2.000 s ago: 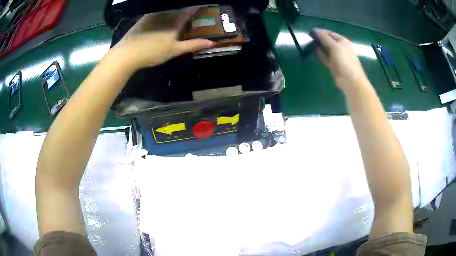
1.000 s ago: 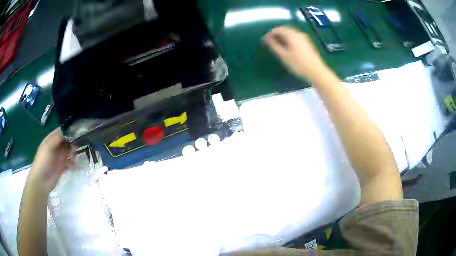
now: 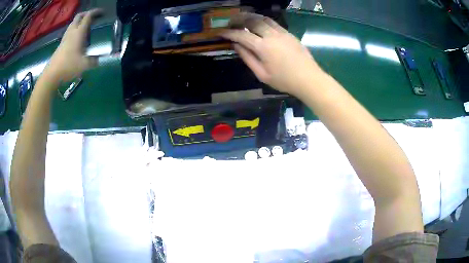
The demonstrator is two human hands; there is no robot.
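Observation:
A phone frame with a blue and silver patch (image 3: 177, 24) lies on the orange-brown fixture (image 3: 195, 49) inside the black guard (image 3: 169, 77). My right hand (image 3: 275, 54) reaches over the fixture's right end, fingertips at the frame; they hide that end, and whether they pinch it cannot be told. My left hand (image 3: 77, 49), blurred, is left of the guard above the green belt. A blurred dark phone frame (image 3: 117, 38) shows between its thumb and fingers.
Other frames (image 3: 410, 69) lie on the green belt (image 3: 349, 82) at both sides. A red stop button (image 3: 222, 132) is on the front panel, above white round pieces (image 3: 264, 152). White covering (image 3: 247, 205) lies along the near edge. A red tray (image 3: 43, 20) is upper left.
The fixture shows again; a second ago a dark press part covered that area. My right hand has moved left onto it. My left hand has risen from the guard's lower left corner, now with a frame.

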